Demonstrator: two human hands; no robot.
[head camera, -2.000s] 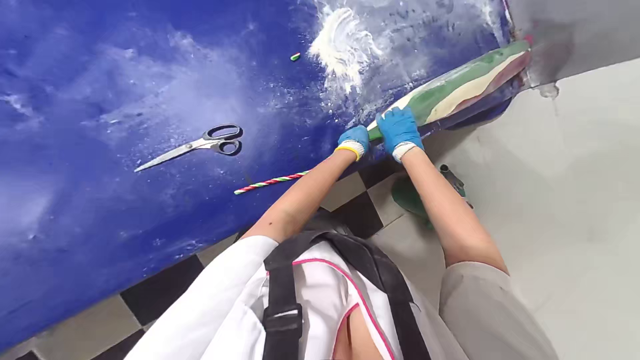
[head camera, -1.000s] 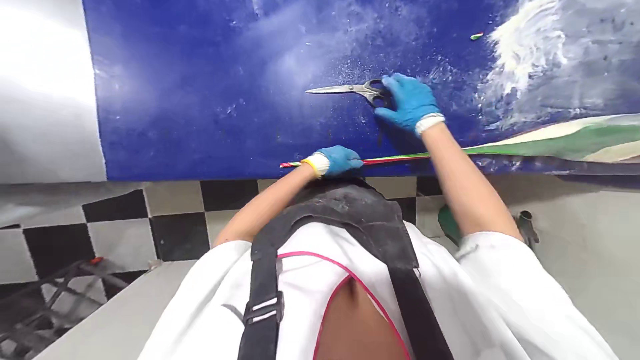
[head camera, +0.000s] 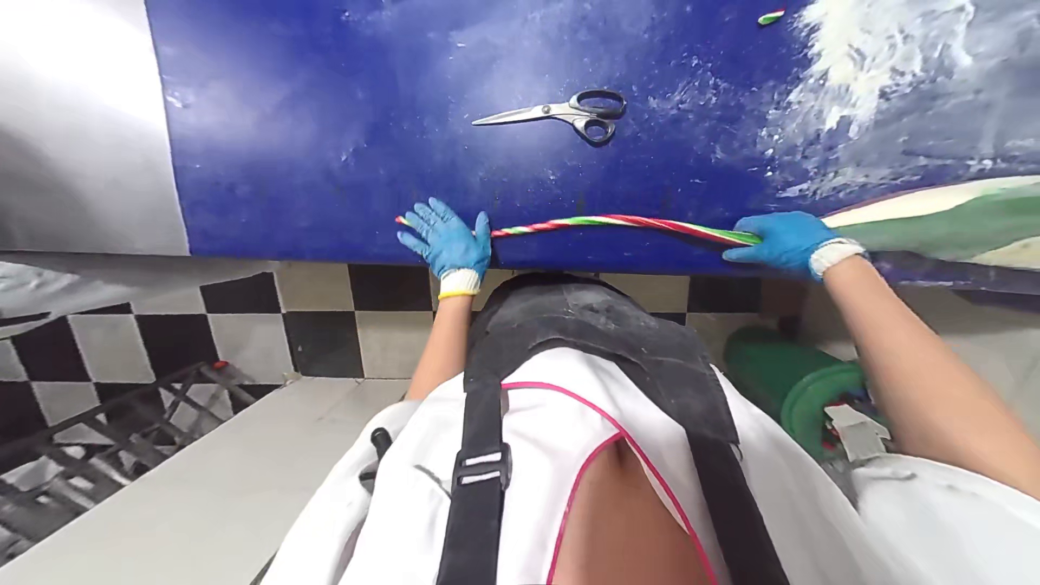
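A twisted red, green and white candy rope (head camera: 617, 221) runs along the near edge of the blue work surface. My left hand (head camera: 449, 241), in a blue glove, lies flat over the rope's thin left end with its fingers spread. At the right, my gloved right hand (head camera: 780, 240) is closed around the rope where it meets the thick striped candy mass (head camera: 959, 219). Scissors (head camera: 561, 114) with dark handles lie on the blue surface above the rope, touched by neither hand. Farther back on the right lies a small striped candy piece (head camera: 771, 16).
White powder (head camera: 881, 57) covers the back right of the blue surface (head camera: 325, 146). A bare metal sheet (head camera: 77, 122) borders it on the left. Below stand a green bin (head camera: 800, 382) holding scraps, at the right, and a metal rack (head camera: 122, 439), at the lower left.
My right hand has let go of the scissors and moved right, onto the rope. My left hand, earlier closed on the rope, now lies spread over it. The view has shifted left since the oldest frame.
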